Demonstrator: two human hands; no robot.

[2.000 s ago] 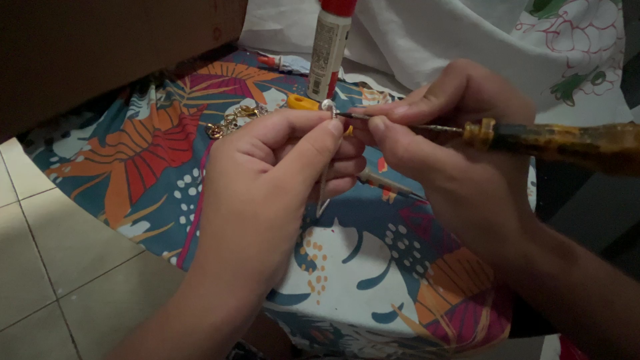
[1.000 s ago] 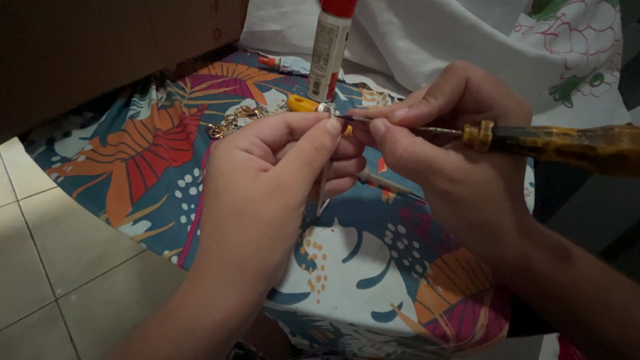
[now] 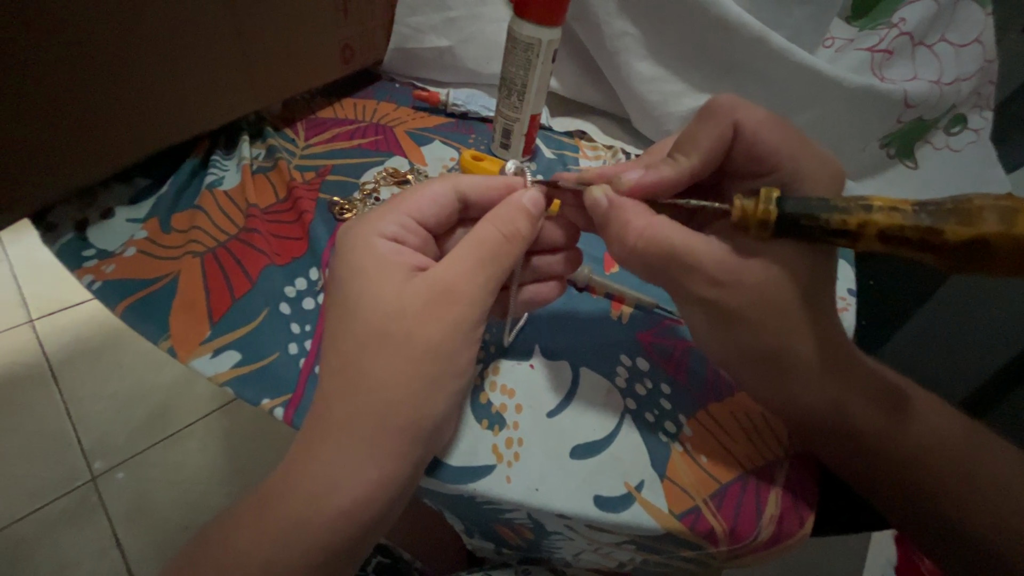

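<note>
Between the thumb and forefinger of my left hand (image 3: 448, 272) is the end of a thin silver-coloured chain (image 3: 512, 316), which hangs in a loop below the fingers. A small shiny piece (image 3: 516, 170) shows just above the fingertips. My right hand (image 3: 720, 208) grips a slim metal-shafted tool (image 3: 694, 204) with a mottled amber and black handle (image 3: 896, 228); its dark tip reaches the chain at my left fingertips. Behind the left fingers lies a yellow tool handle (image 3: 480, 162), partly hidden. A tangle of gold-coloured chain (image 3: 376, 188) rests behind my left hand.
A white spray can with a red cap (image 3: 524, 88) stands behind my hands on the patterned cloth (image 3: 560, 448). A thin pen-like tool (image 3: 620, 294) lies under them. A tube with an orange-red cap (image 3: 460, 102) is at the back, near a brown box (image 3: 184, 88). White cloth (image 3: 680, 56) hangs behind.
</note>
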